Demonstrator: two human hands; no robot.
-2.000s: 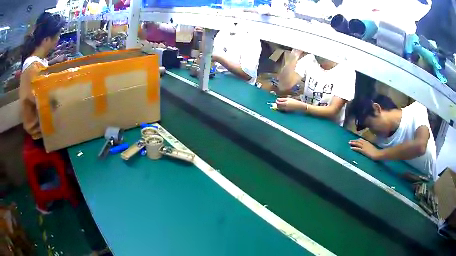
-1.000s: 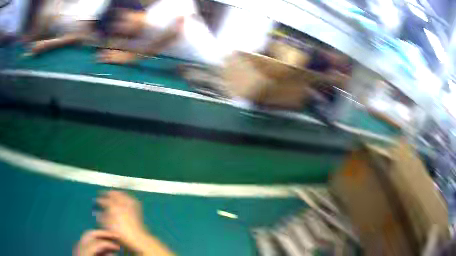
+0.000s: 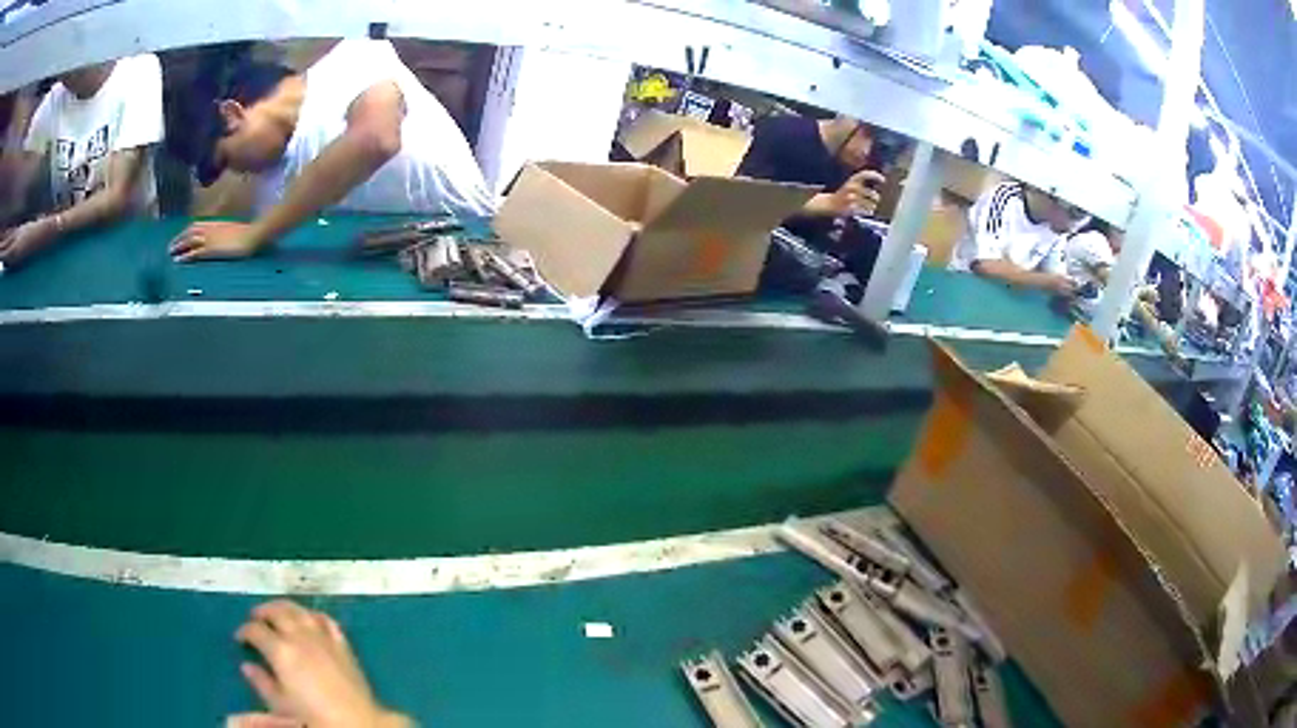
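Observation:
My right hand [image 3: 310, 666] is at the lower left over the green bench, its forearm cut off by the bottom edge. Its fingers are bent and somewhat apart, and no object shows in it. A sliver of skin [image 3: 260, 721] at the bottom edge just below it looks like my left hand, almost wholly out of the picture; what it holds is hidden. Beige-grey handle shells [image 3: 821, 656] lie in a row and a loose pile at the lower right, well to the right of my right hand. Several show small dark holes near one end.
An open carton [image 3: 1024, 541] with orange tape stands tilted beside the shells. A small white piece [image 3: 598, 630] lies on the bench. Beyond the pale strip [image 3: 427, 575] is the green belt. Across it are another open carton [image 3: 640, 235], more shells [image 3: 462, 263] and several seated people.
The view has swung right from the far-left taped carton to the shells and the right carton. Since the blurred frame, my left hand has dropped almost out of the picture at the bottom.

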